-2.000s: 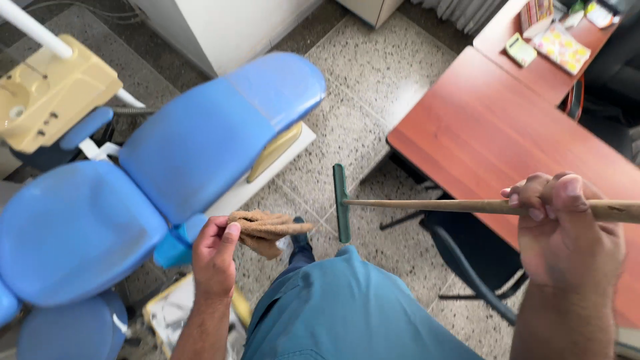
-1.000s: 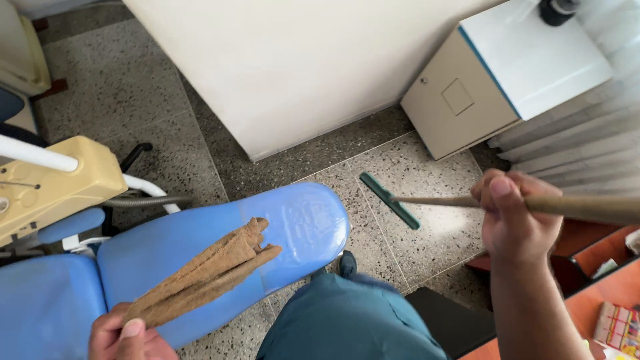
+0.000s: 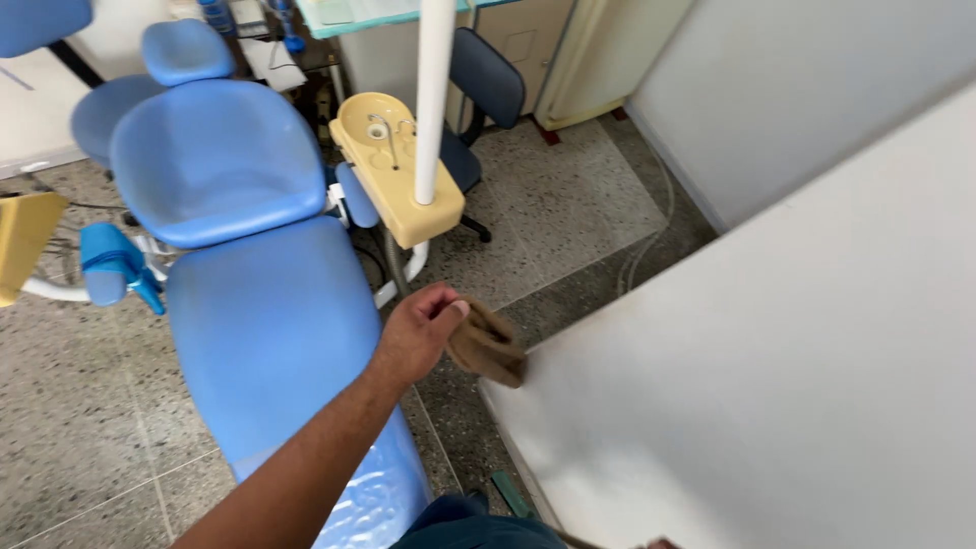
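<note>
My left hand [image 3: 423,332] pinches a brown cloth [image 3: 486,343] by one edge, and the cloth hangs folded and slightly blurred near the corner of a white partition wall. At the bottom edge, only the fingertips of my right hand [image 3: 662,544] show, beside the wooden handle [image 3: 578,540] of a floor squeegee; its grip there is mostly cut off. The squeegee's green head [image 3: 511,494] lies on the speckled floor by the foot of the wall, close to my shoe. Below my left arm stretches the blue dental chair [image 3: 274,335].
A cream spittoon unit [image 3: 415,206] with a white pole [image 3: 433,99] stands beside the chair. Behind it is a dark blue wheeled stool [image 3: 488,76]. A loose cable [image 3: 669,191] lies on the floor along the wall. The white partition [image 3: 732,366] fills the right side.
The view has swung far to the left, toward the chair and spittoon. The cloth, spread out over the chair one second ago, now hangs bunched from my left hand near the wall corner.
</note>
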